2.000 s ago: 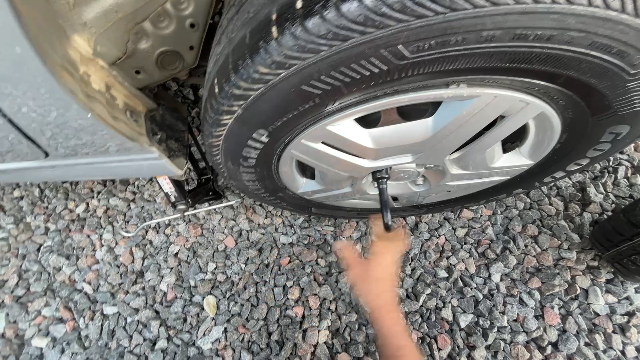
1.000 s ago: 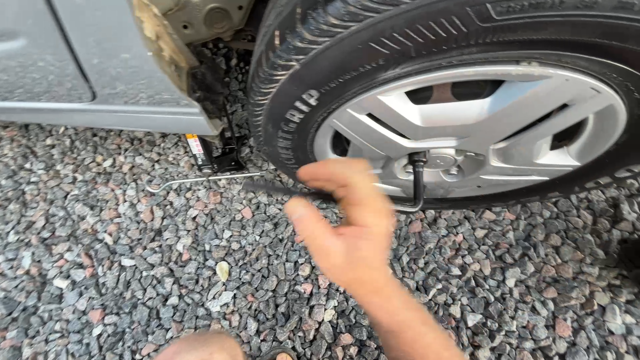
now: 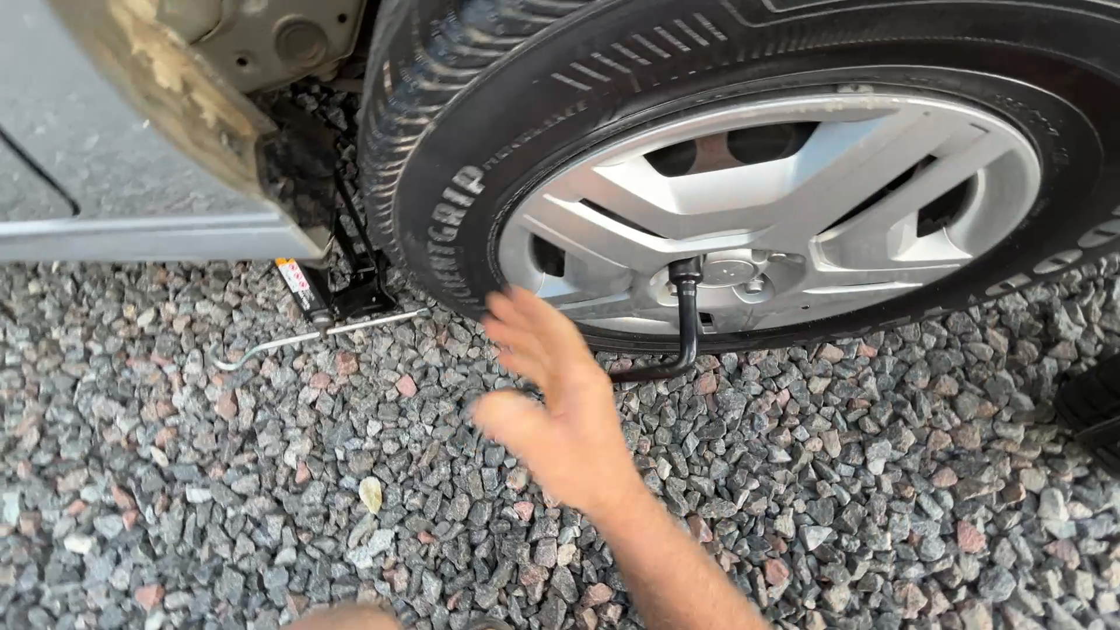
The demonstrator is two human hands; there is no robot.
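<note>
My right hand (image 3: pixel 560 402), slightly blurred, is in front of the lower left part of the tire (image 3: pixel 455 210), its fingers spread and its thumb apart. Just right of it, a black L-shaped lug wrench (image 3: pixel 689 324) has its socket end at the hub of the silver wheel (image 3: pixel 752 192), left of the center cap (image 3: pixel 728 269). The wrench's handle bends left below the rim and passes out of sight behind my hand. No grip on it shows. A lug nut (image 3: pixel 754 285) shows beside the cap. My left hand is out of view.
A black jack (image 3: pixel 354 293) bearing a label stands under the car's gray sill (image 3: pixel 149 238), with a hooked metal rod (image 3: pixel 306 337) at it. Gravel (image 3: pixel 262 455) covers the ground. Another tire (image 3: pixel 1094 411) is at the right edge. Some skin (image 3: pixel 346 618) shows at the bottom edge.
Two seconds ago my right hand was below the hub, by the wrench; now it is left of it. The wrench's handle, seen stretching left one second ago, is now mostly hidden. The view has moved closer.
</note>
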